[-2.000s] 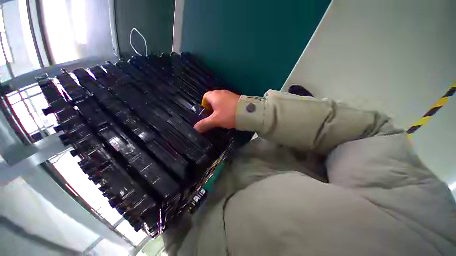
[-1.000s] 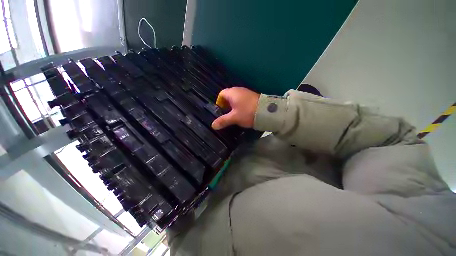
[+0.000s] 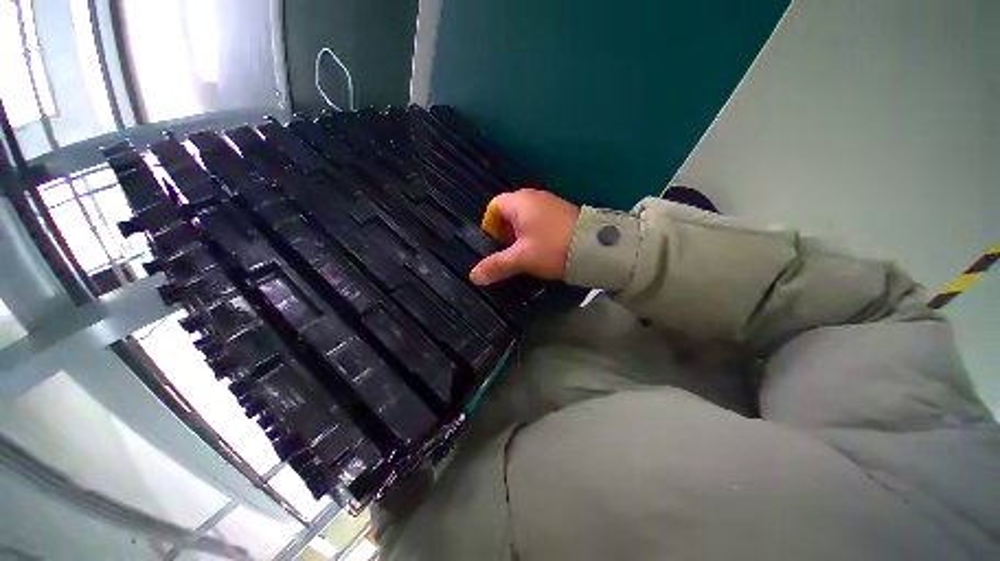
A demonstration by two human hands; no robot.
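Observation:
A tray stack (image 3: 329,274) of many black plastic trays fills the left and centre. Its ridged side faces me, and notched rims show along the left. My right hand (image 3: 488,241) comes from the right, bare, with a yellow-orange covering on one finger. Its thumb and finger are curled against the right part of the stack, gripping it; the other fingers are hidden. My left hand is not in view.
A dark green surface (image 3: 592,88) lies behind the stack, with pale floor (image 3: 877,121) to its right. A thin white cable loop (image 3: 336,79) is above the stack. Pale metal framing (image 3: 82,334) is at left. Yellow-black tape (image 3: 965,276) crosses the floor at right.
The stack and my right hand have shifted together slightly right in the picture, as has the background. The hand keeps its curled grip.

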